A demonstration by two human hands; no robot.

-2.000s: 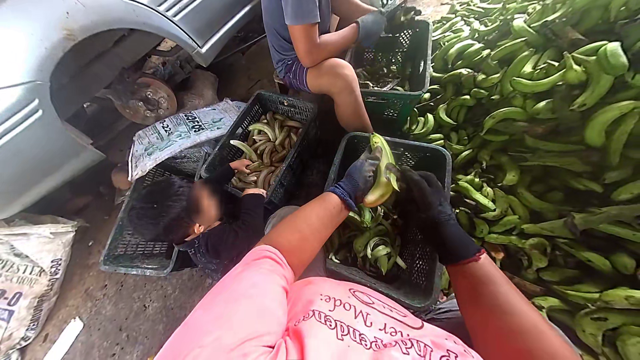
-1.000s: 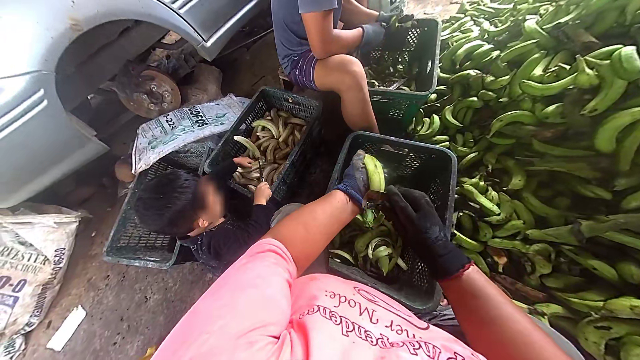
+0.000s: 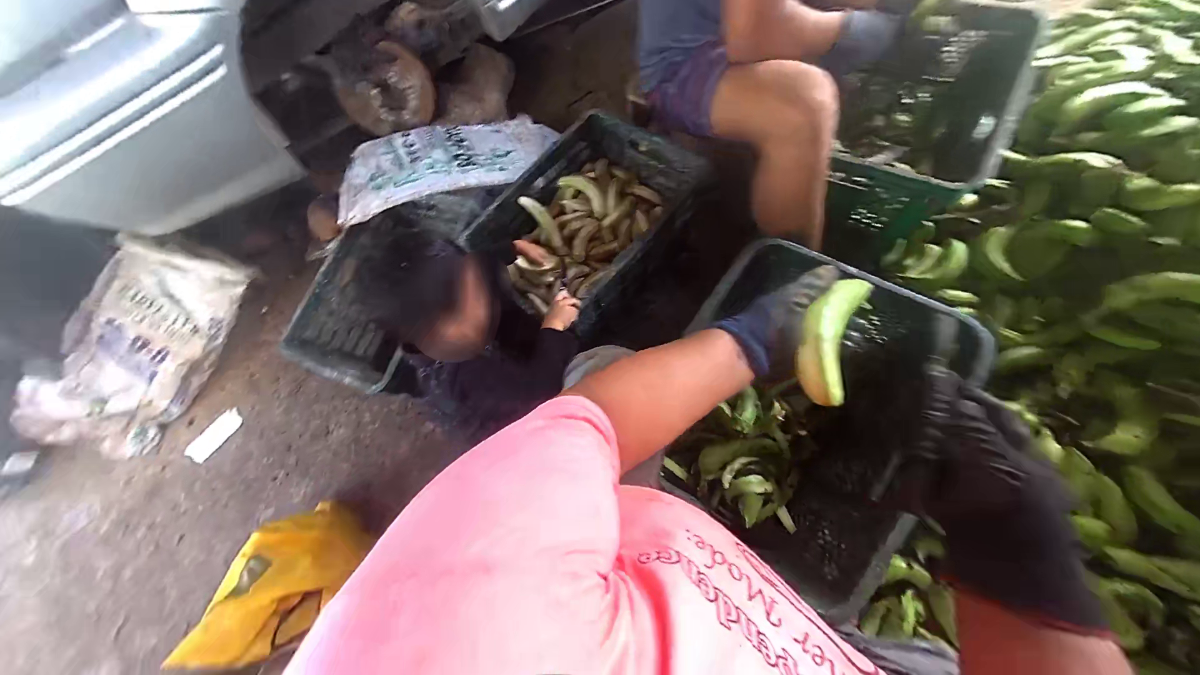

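Note:
My left hand (image 3: 787, 314), in a dark glove, grips a partly peeled green plantain (image 3: 831, 342) above a dark plastic crate (image 3: 980, 342). Green peels (image 3: 750, 469) lie in the near left part of that crate. My right hand (image 3: 980, 441), in a black glove, is over the crate's right side, blurred. Its fingers are hard to make out, and whether it holds anything does not show. A large heap of green plantains (image 3: 1125, 328) lies to the right of the crate.
A person (image 3: 497, 347) at my left reaches into a crate (image 3: 647, 141) of peeled plantains. Another person (image 3: 778, 112) sits ahead by a green crate (image 3: 891, 202). Sacks (image 3: 150, 337), a yellow bag (image 3: 281, 581) and a white strip (image 3: 214, 435) lie on the ground near a car (image 3: 141, 112).
The view has swung left and down. My right hand was close to the plantain before and is now farther from it, lower right. The plantain stays in my left hand.

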